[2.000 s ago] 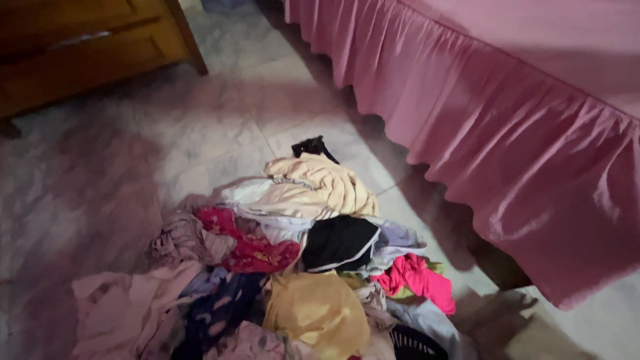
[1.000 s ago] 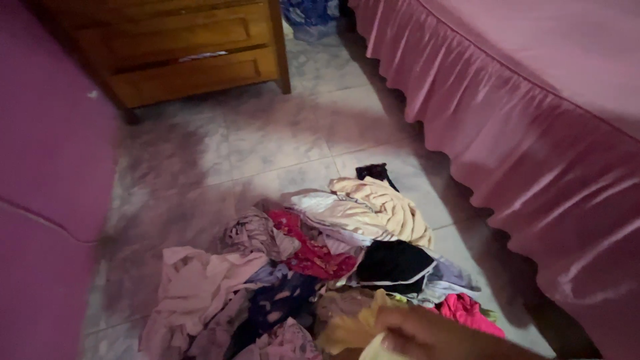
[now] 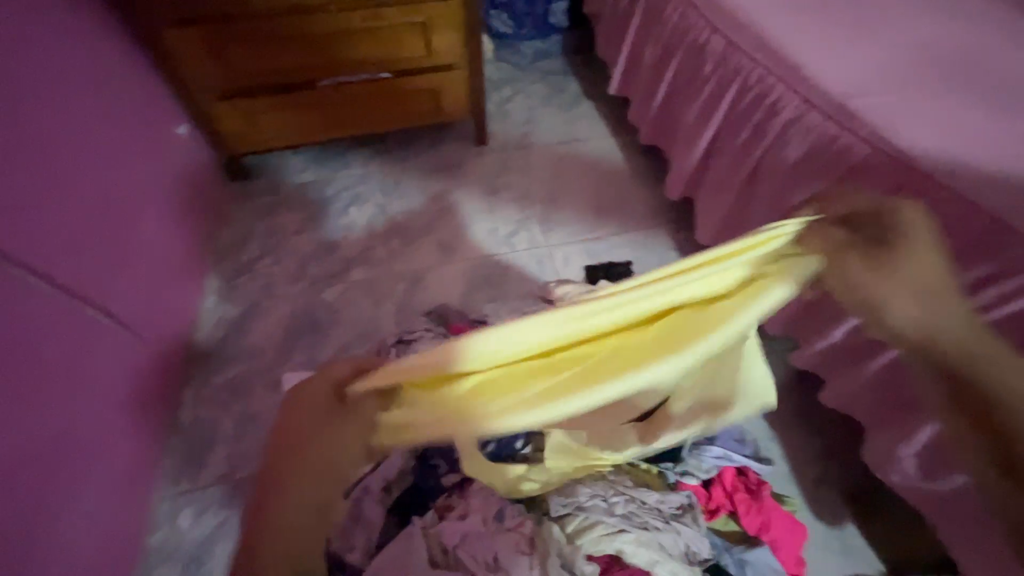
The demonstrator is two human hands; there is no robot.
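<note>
A yellow garment (image 3: pixel 592 352) is stretched between my two hands above a heap of clothes. My left hand (image 3: pixel 328 408) grips its left end, and my right hand (image 3: pixel 880 256) holds the other end higher up, beside the bed skirt; both are blurred. Under the cloth lie a bright pink garment (image 3: pixel 752 512), a crumpled pale grey one (image 3: pixel 632 520) and a mauve one (image 3: pixel 480 528). A small black item (image 3: pixel 608 271) shows just beyond the yellow fabric, which hides much of the heap.
A wooden chest of drawers (image 3: pixel 344 104) stands at the back left, near a purple wall (image 3: pixel 80 240). Along the right runs a bed with a pink ruffled skirt (image 3: pixel 736 136). Tiled floor (image 3: pixel 400 216) lies between them, with something blue patterned (image 3: pixel 526 18) at the far end.
The yellow garment lay on the heap two seconds ago; it is now raised and spread between both hands. One second ago only one hand showed, at the bottom edge.
</note>
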